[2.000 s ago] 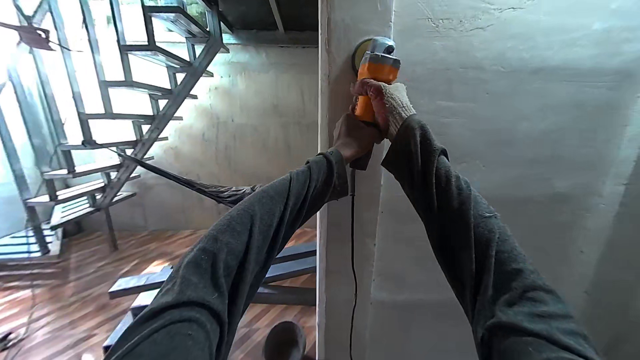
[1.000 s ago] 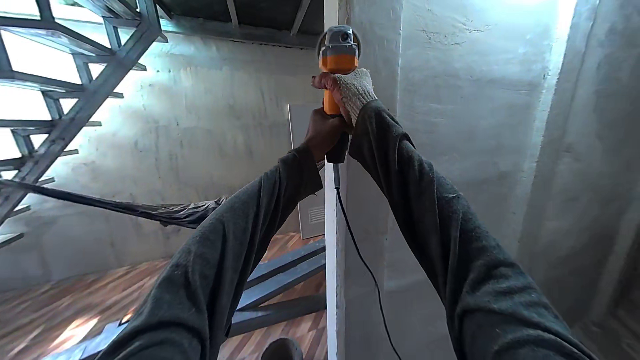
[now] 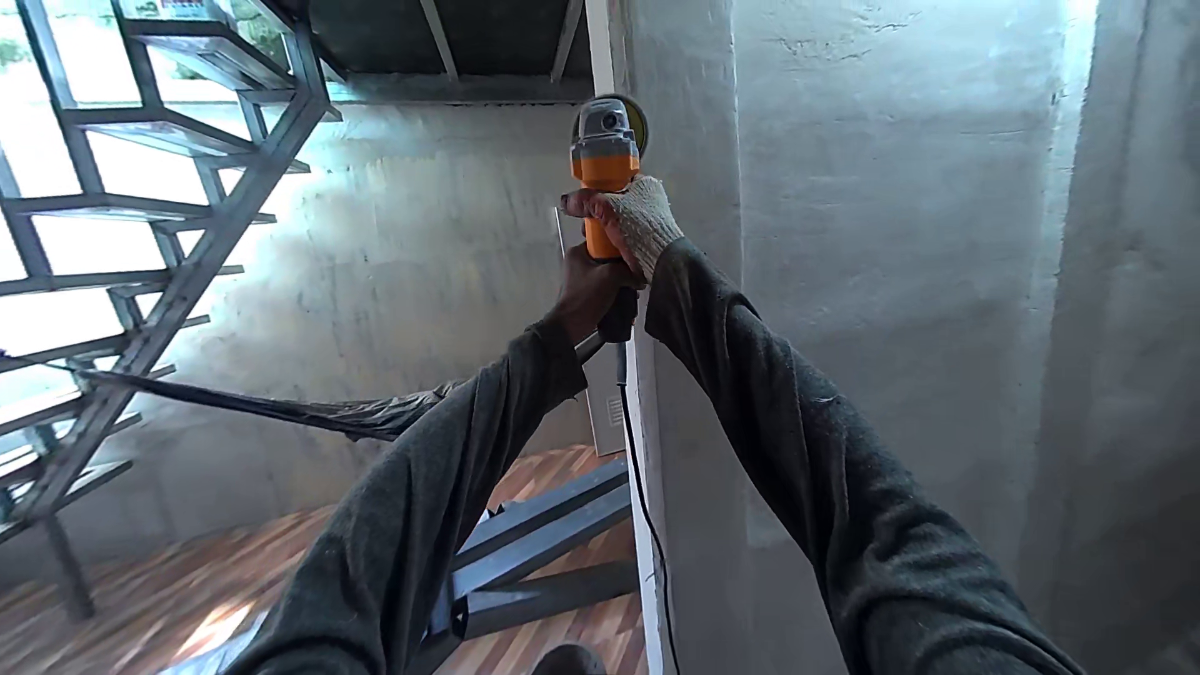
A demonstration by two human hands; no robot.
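An orange and grey angle grinder (image 3: 605,159) is held upright in both hands, its round disc (image 3: 638,124) at the edge of a grey plastered wall (image 3: 891,281). My left hand (image 3: 592,286), bare, is wrapped around the lower body of the tool. Above it my right hand (image 3: 630,220), in a pale knitted glove with uncovered fingertips, grips the orange housing. A black power cord (image 3: 642,478) hangs from the grinder's base along the wall's edge. Whether the disc touches the wall cannot be told.
A metal staircase (image 3: 220,225) stands at the left. Dark sheeting (image 3: 309,412) stretches from it toward my left sleeve. Grey metal beams (image 3: 544,525) lie on the wood-patterned floor (image 3: 553,469) below, near a shoe tip (image 3: 569,660). A flat panel (image 3: 605,412) leans behind the wall's edge.
Both hands still hold the grinder. Two seconds ago its disc was against the wall face; since then the tool has moved left to the wall's edge. The view has shifted.
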